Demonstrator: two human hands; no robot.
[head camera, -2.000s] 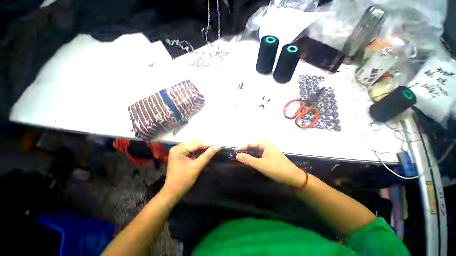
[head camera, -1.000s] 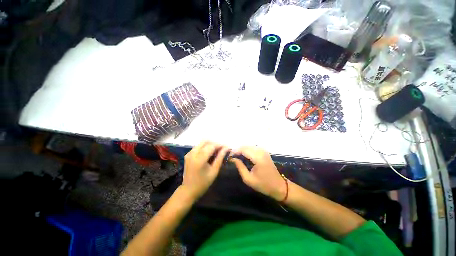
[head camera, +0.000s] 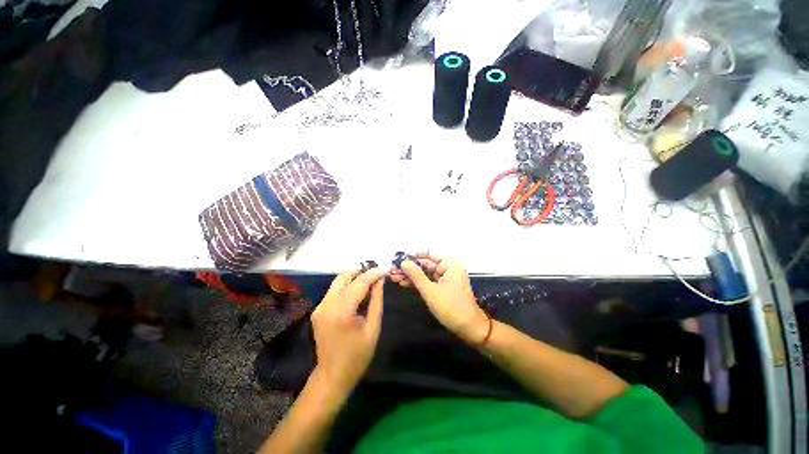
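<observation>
My left hand (head camera: 349, 321) and my right hand (head camera: 442, 293) are close together at the near edge of the white table (head camera: 373, 222). The right thumb and fingers pinch a small dark shiny piece (head camera: 400, 260), perhaps a stud or snap. A similar small dark piece (head camera: 368, 265) shows at the left fingertips. Any needle or thread is too fine to see. Black cloth (head camera: 404, 341) lies below the hands on the lap, with a line of small shiny dots (head camera: 514, 296) to the right.
A striped pouch (head camera: 270, 211) lies left of centre. Red-handled scissors (head camera: 523, 195) rest on rows of dark discs (head camera: 577, 182). Two thread cones (head camera: 451, 91) stand behind; another cone (head camera: 695, 166) lies right. A dark phone (head camera: 554, 82), plastic bags (head camera: 568, 31), loose chain (head camera: 341, 108) and a pale cord (head camera: 687, 288) show.
Both hands have risen from below the table edge to its rim, and small dark pieces now show at the fingertips. The line of shiny dots on the cloth has come into view.
</observation>
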